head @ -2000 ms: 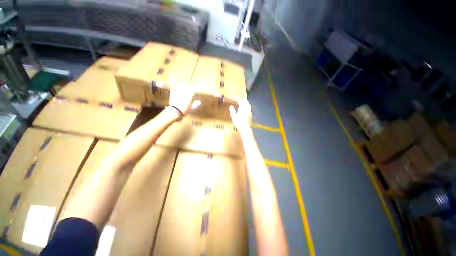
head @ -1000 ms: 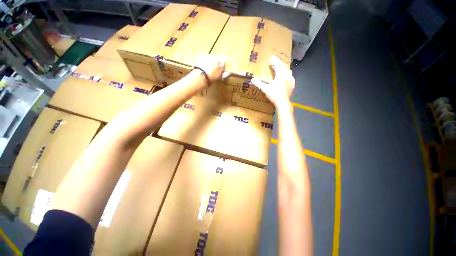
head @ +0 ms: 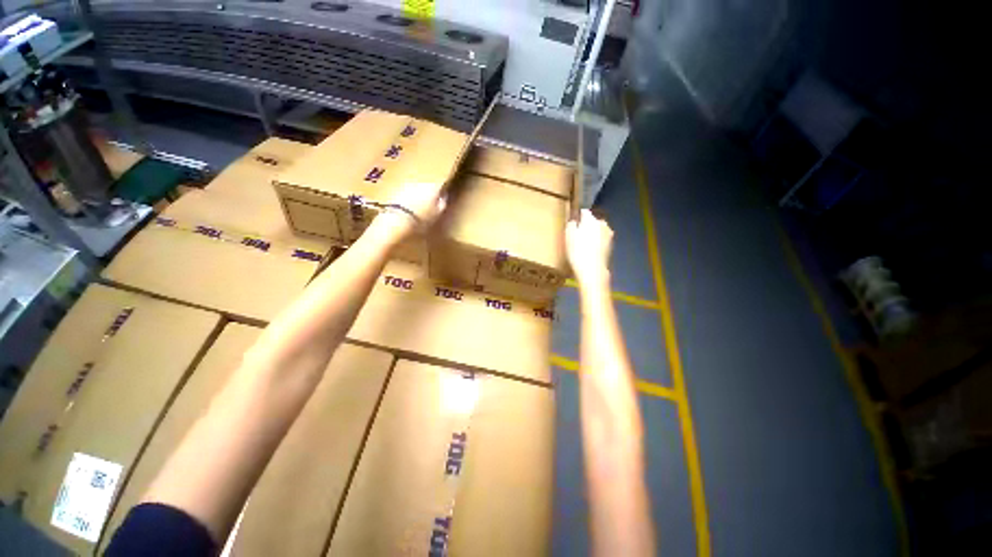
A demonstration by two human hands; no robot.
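Note:
An upper carton (head: 506, 223) stands in front of me with its top open. Its left flap (head: 470, 136) and right flap (head: 579, 163) stand up. Inside, plain brown cardboard shows with a dark gap across it. My left hand (head: 419, 205) is at the near end of the left flap, its fingertips closed on the edge, slightly blurred. My right hand (head: 589, 236) is closed on the near end of the right flap. Printed tape shows on the carton's near side.
A taped carton (head: 375, 158) adjoins it on the left. More cartons (head: 468, 435) lie below and nearer me, one with a white label (head: 85, 497). Grey equipment (head: 294, 60) stands behind. Grey floor (head: 751, 359) with yellow lines is at right.
The upper right carton's taped top has been opened and its side flaps now stand up. My hands have moved apart from its near top edge to the two flaps. The view has shifted.

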